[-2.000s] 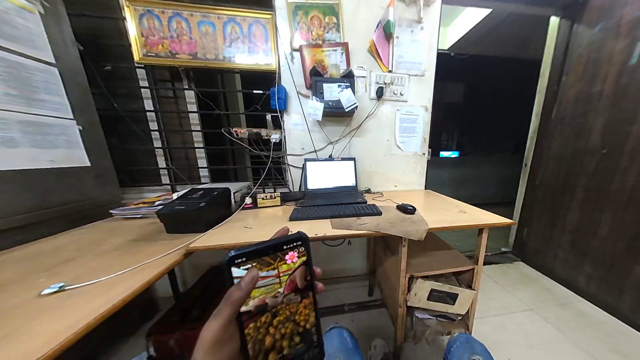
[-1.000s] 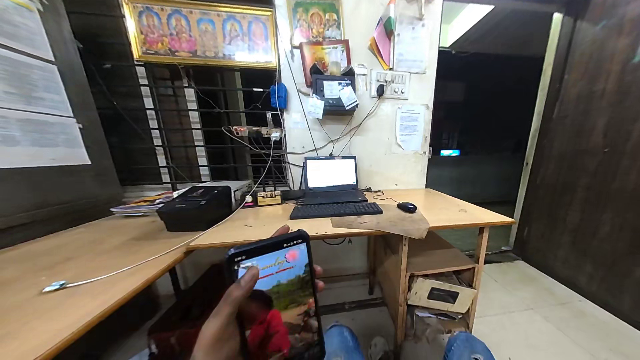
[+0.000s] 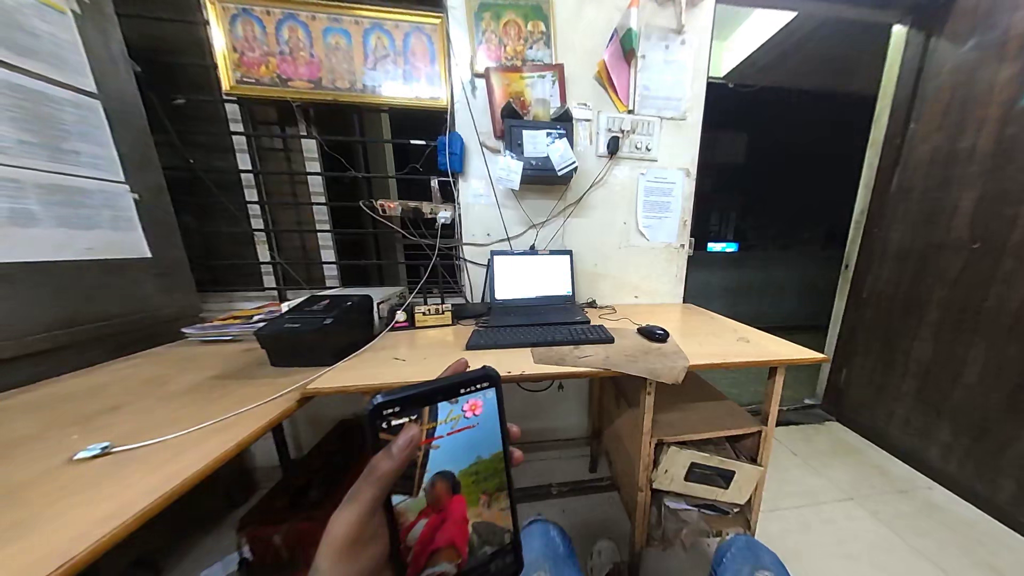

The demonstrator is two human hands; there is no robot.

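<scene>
My left hand (image 3: 364, 512) is wrapped around a smartphone (image 3: 448, 480) in a dark case, low in the middle of the head view. The thumb lies over the upper left of the lit screen, and fingertips show past the phone's right edge. A picture with a red-clad figure and greenery fills the screen. Beyond the phone, a black keyboard (image 3: 540, 336) lies on the wooden desk (image 3: 744, 340) before a laptop (image 3: 532, 280) with a bright screen. A black mouse (image 3: 654, 333) rests to its right. My right hand is out of sight.
On the left are a black printer (image 3: 316, 328), stacked papers (image 3: 228, 322) and a white cable (image 3: 264, 402) running across the desk. Brown paper (image 3: 616, 358) hangs over the front edge. Below, an open shelf holds a cardboard box (image 3: 708, 474). My knees (image 3: 550, 548) are near the desk.
The phone's screen has changed from a view with many round yellow-orange things to one with a red-clad figure outdoors. My left hand keeps hold of the phone.
</scene>
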